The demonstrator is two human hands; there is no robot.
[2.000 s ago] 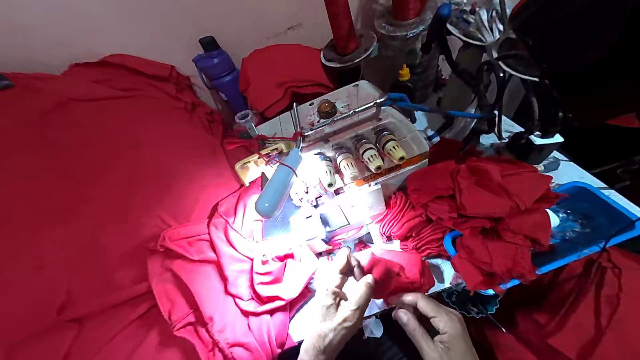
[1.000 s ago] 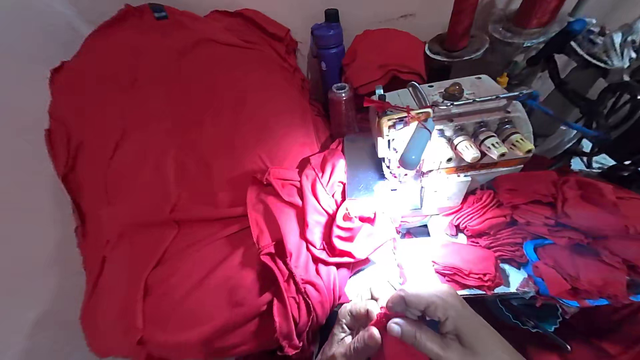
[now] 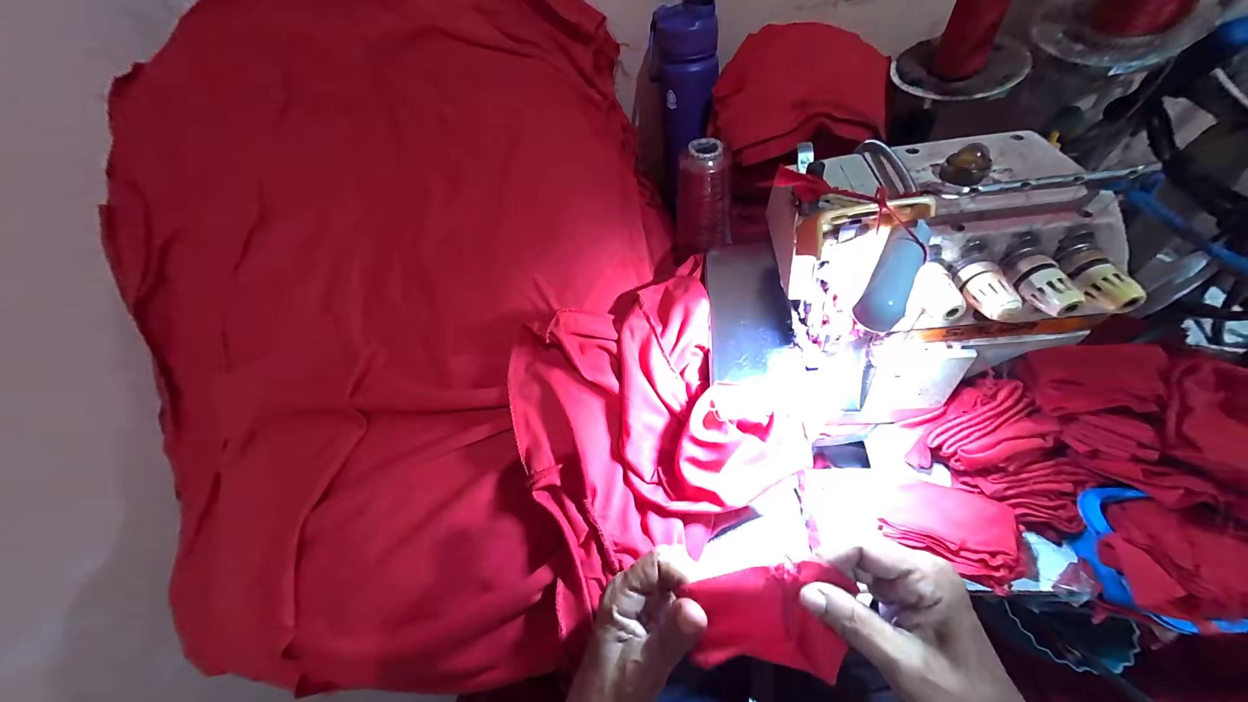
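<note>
A small red fabric piece (image 3: 765, 619) is stretched between both hands at the bottom centre, below the lit bed of a serger sewing machine (image 3: 1024, 214). My left hand (image 3: 643, 624) pinches its left upper edge. The right upper corner is between the thumb and fingers of my right hand (image 3: 897, 604). Just beyond the hands, bunched red sewn fabric (image 3: 663, 419) lies left of the machine's needle area, where glare hides detail. A folded stack of red pieces (image 3: 955, 526) rests right of the glare, close to my right hand.
Large red cloth (image 3: 390, 292) covers the left side. Behind the machine stand a purple bottle (image 3: 685, 78), a thread cone (image 3: 704, 200) and larger red thread spools (image 3: 970, 44). More red pieces (image 3: 1111, 390) lie at the right, some in a blue tray (image 3: 1097, 546).
Both hands have come together on a small red piece, now spread between them; two seconds ago the left hand was nearer the machine. The view has shifted noticeably.
</note>
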